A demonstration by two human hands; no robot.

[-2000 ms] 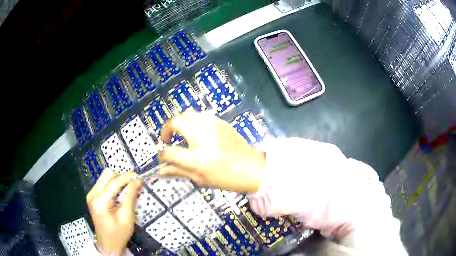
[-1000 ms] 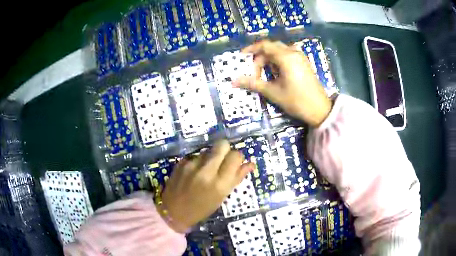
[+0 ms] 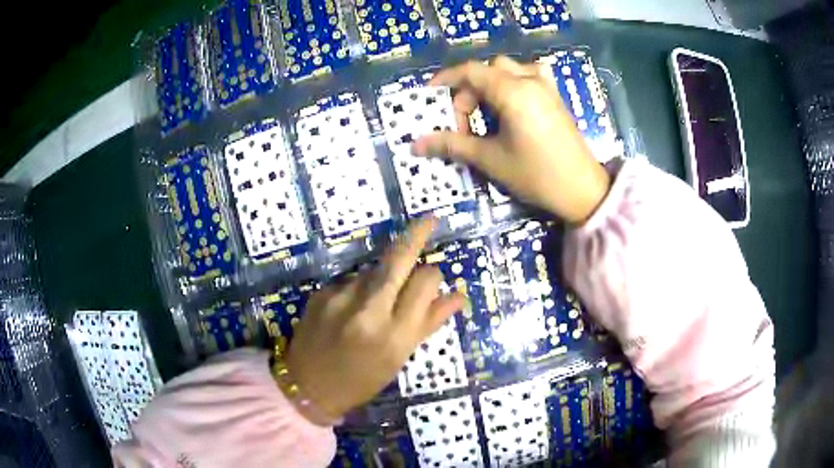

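Note:
A white spotted adhesive piece (image 3: 417,187) lies over a blue circuit board in the clear blister tray (image 3: 315,265). My right hand (image 3: 535,137) holds this piece at its upper right, with the thumb on its face and the index finger at the top corner. My left hand (image 3: 357,338) has its index fingertip at the piece's lower edge; its other fingers are partly curled and hold nothing visible. Two white pieces (image 3: 342,174) cover boards to the left in the same row. My right hand partly hides the boards beneath it.
Uncovered blue boards (image 3: 197,215) show in several pockets. More white pieces (image 3: 443,434) lie in the tray's lower rows. A spotted sheet (image 3: 117,366) lies left of the tray on the dark green mat. A phone (image 3: 711,137) lies at right.
Since the earliest frame, the view has shifted and both hands have separated around the third piece in the row. Since one second ago, my left index finger has extended to its lower edge.

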